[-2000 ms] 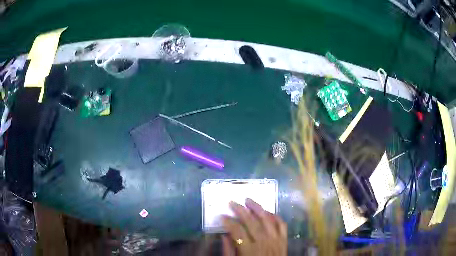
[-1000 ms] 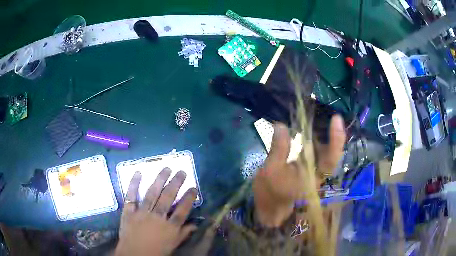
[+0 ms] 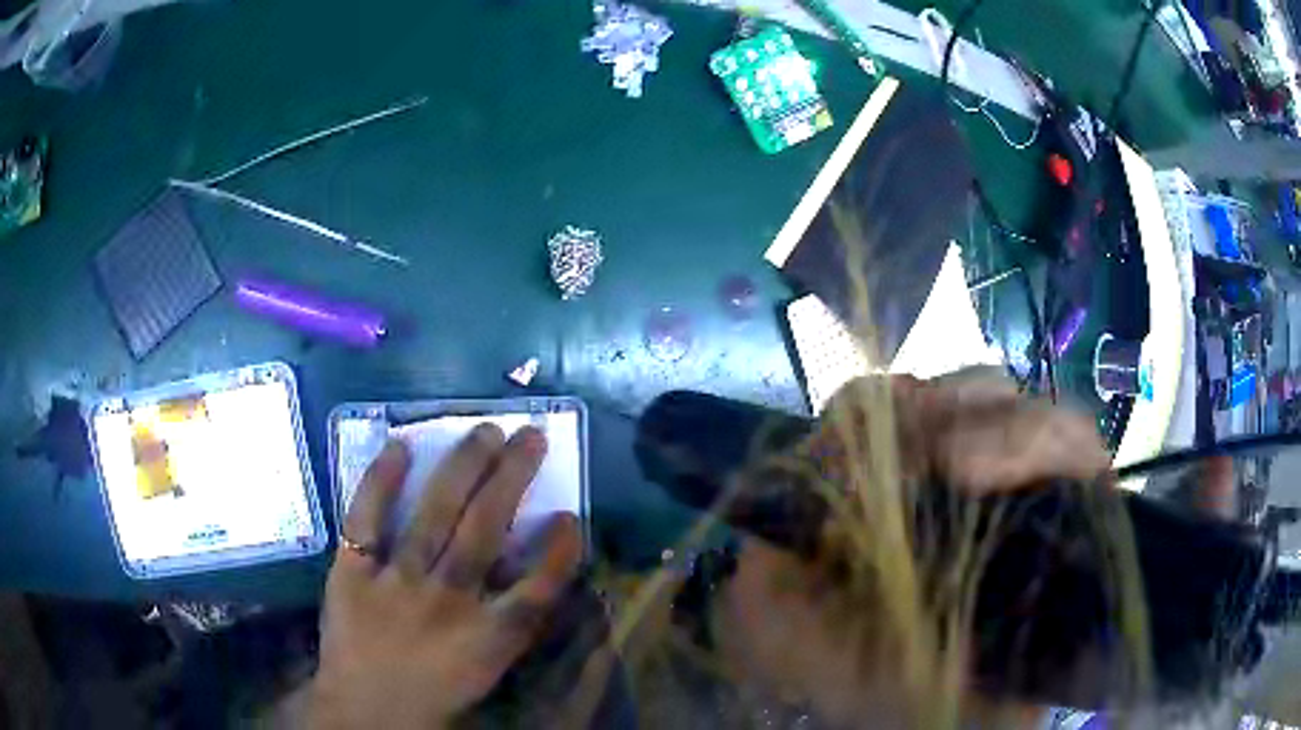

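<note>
A silver-edged display unit with a pale face (image 3: 317, 464) lies near the bench's front edge. My left hand (image 3: 450, 571) rests on it, fingers spread over its face, pressing or holding it flat. A second such unit (image 3: 214, 478) with orange marks lies just to its left. My right hand (image 3: 970, 471) is wrapped around a thick black electric screwdriver (image 3: 728, 449), held roughly level to the right of the unit. Blurred yellowish strands cross the view in front of my right hand and hide part of it. The screwdriver's bit cannot be made out.
Screws (image 3: 575, 261) lie in a heap behind the units. A purple tool (image 3: 311, 311), tweezers (image 3: 293, 220) and a dark mesh square (image 3: 157, 271) lie at left. A circuit board (image 3: 772, 89) is at the back. A dark sheet (image 3: 892, 214) over pale paper and a wire spool (image 3: 1124, 368) are right.
A second unit has come into view at left. My right hand, open a second ago, now grips the screwdriver, which has moved nearer me. My left hand remains on its unit. The view has shifted.
</note>
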